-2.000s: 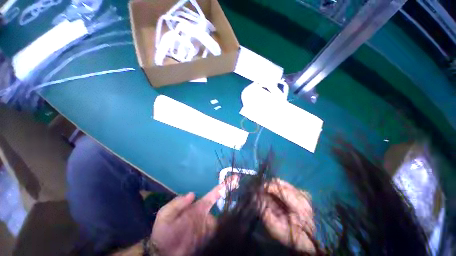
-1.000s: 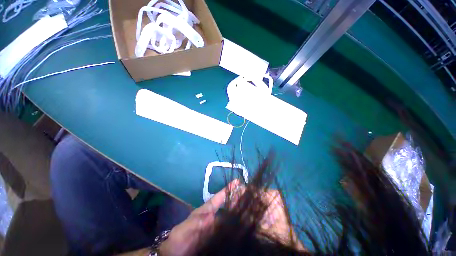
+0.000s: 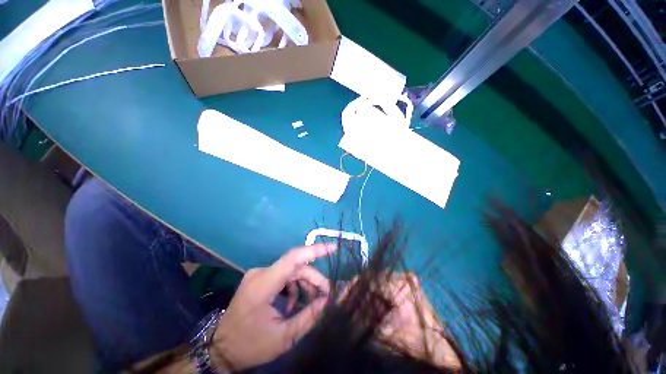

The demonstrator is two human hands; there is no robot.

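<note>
A white plastic frame lies on the green bench near its front edge, its far side showing and the rest hidden by hands and dark hair. A thin pale wire lead runs away from its right corner. My left hand is at the frame's left side, index finger stretched over it, thumb and other fingers curled; whether it grips the frame is unclear. My right hand is at the frame's near right, mostly covered by hair, so its fingers and hold cannot be made out.
An open carton of frames stands at the back. A long white strip, a second white sheet, two tiny white pieces and a thin loop lie mid-bench. A metal post rises behind. A carton with clear film is at right.
Since one second ago my left hand has moved up over the frame's left side with its fingers curled. The view has shifted slightly.
</note>
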